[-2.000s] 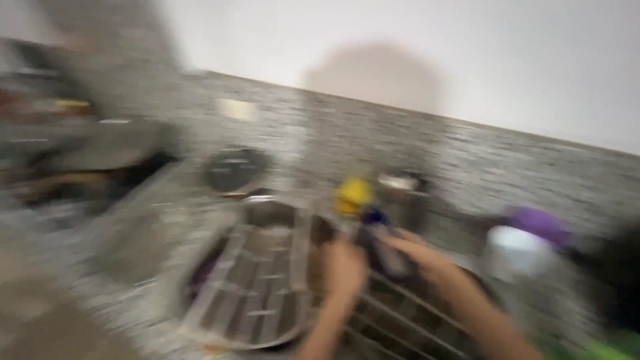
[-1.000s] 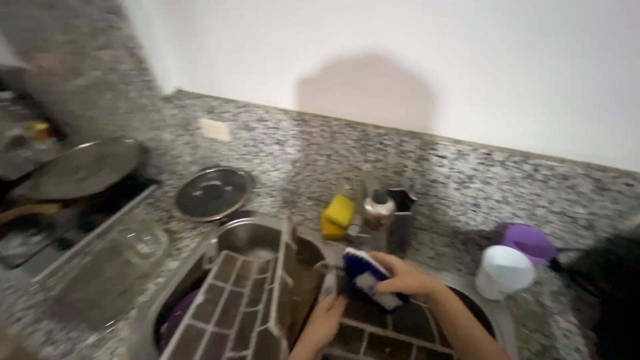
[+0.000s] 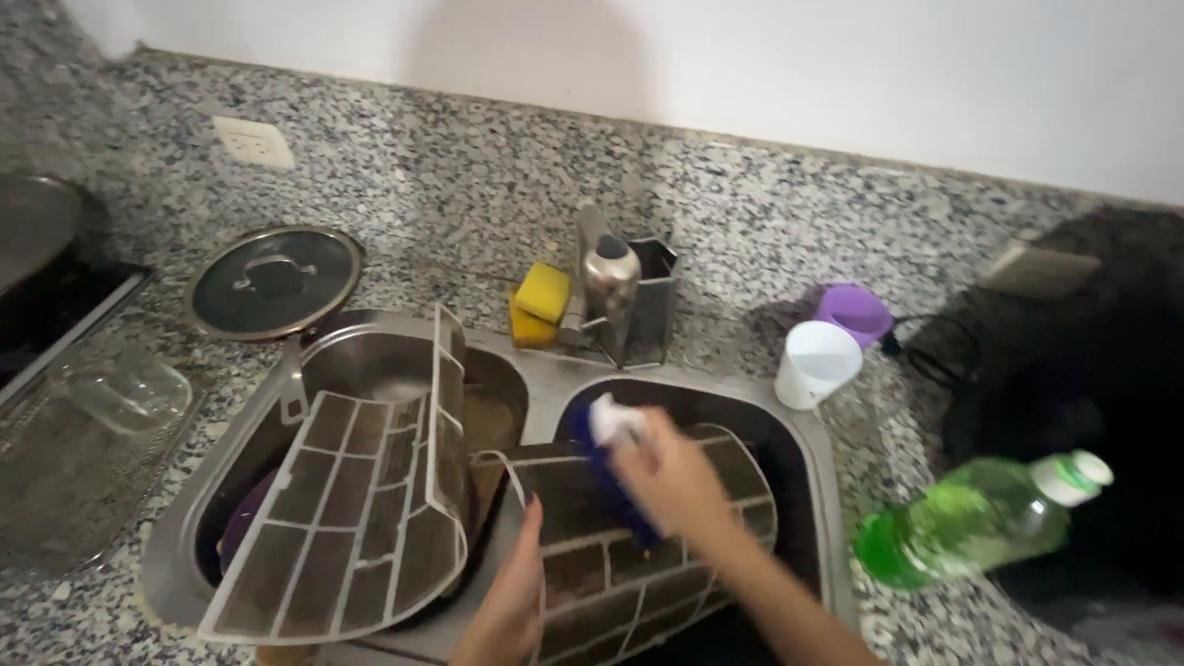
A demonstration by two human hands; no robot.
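My right hand (image 3: 671, 476) grips a blue and white scrubbing brush (image 3: 615, 472), blurred, its bristle side against a mesh air-conditioner filter (image 3: 638, 573) with a white plastic grid frame. That filter lies curved over the right basin of the double steel sink. At its left edge, my left hand (image 3: 518, 583) holds the frame, with the thumb along the rim and the other fingers mostly hidden beneath. Another dusty filter (image 3: 342, 518), bent upward on its right side, rests over the left basin.
Behind the sink (image 3: 546, 384) stand yellow sponges (image 3: 541, 301), a faucet (image 3: 610, 277) and a metal holder (image 3: 652, 305). White (image 3: 817, 365) and purple (image 3: 853, 314) cups and a green soap bottle (image 3: 971, 523) are right. A pan lid (image 3: 275, 282) and glass dish (image 3: 129, 393) are left.
My right hand and the brush have moved over the filter, while my left hand stays at its left edge. The view has shifted closer over the sink, and the green bottle now shows.
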